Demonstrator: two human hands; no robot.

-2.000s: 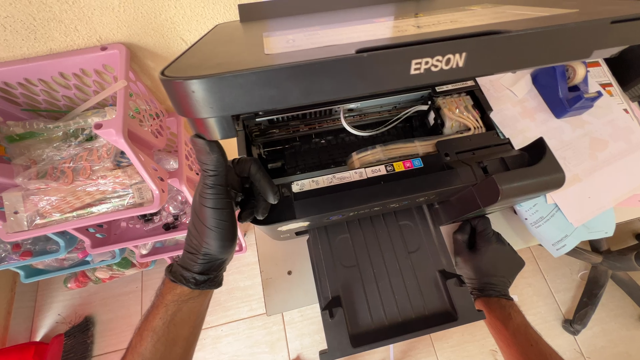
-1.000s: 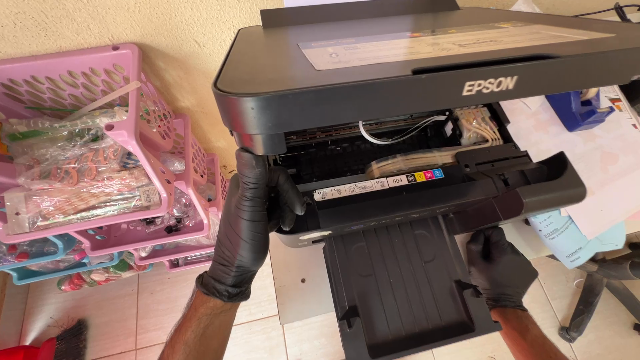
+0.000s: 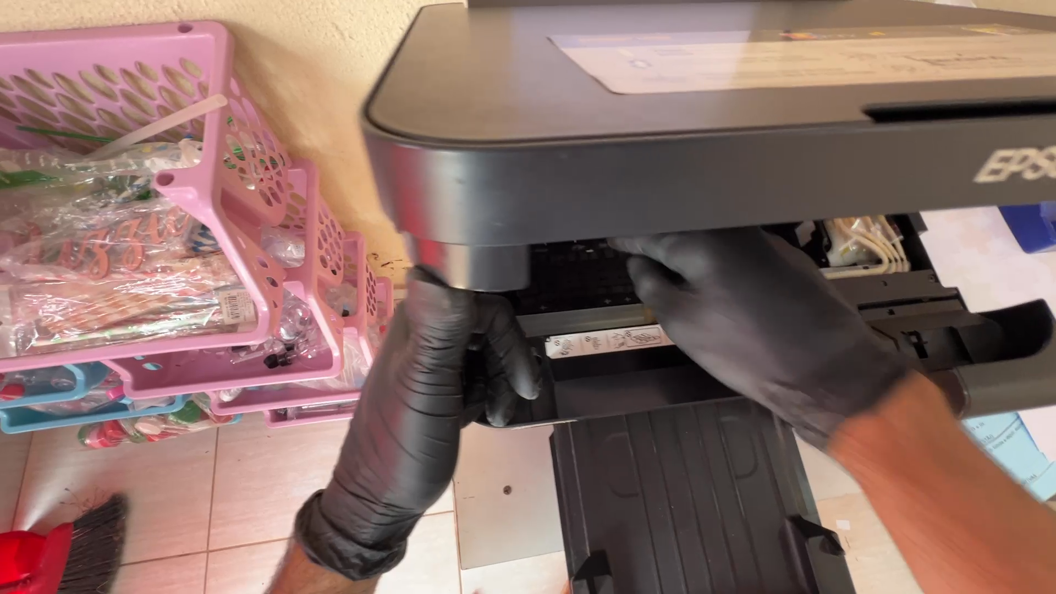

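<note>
A black Epson inkjet printer [image 3: 742,190] has its scanner unit raised above the body. My left hand [image 3: 437,371], in a black glove, grips the printer at its front left corner, the thumb up against the underside of the scanner unit. My gloved right hand [image 3: 742,322] reaches across the front edge into the opening; its fingertips are partly hidden inside, and whether they hold anything I cannot tell. Pale ink tubes [image 3: 866,243] show to the right of it. Below, the output tray [image 3: 685,503] is pulled out.
At the left, stacked pink plastic baskets [image 3: 223,190] hold packaged goods, with blue baskets [image 3: 91,404] lower down. A broom with black bristles [image 3: 95,540] is on the tiled floor. Papers [image 3: 1002,450] and a blue tape dispenser [image 3: 1027,227] are at the right.
My right hand has moved from beside the output tray up and left into the printer's opening. My left hand remains at the front left corner. The view is closer to the printer's left side.
</note>
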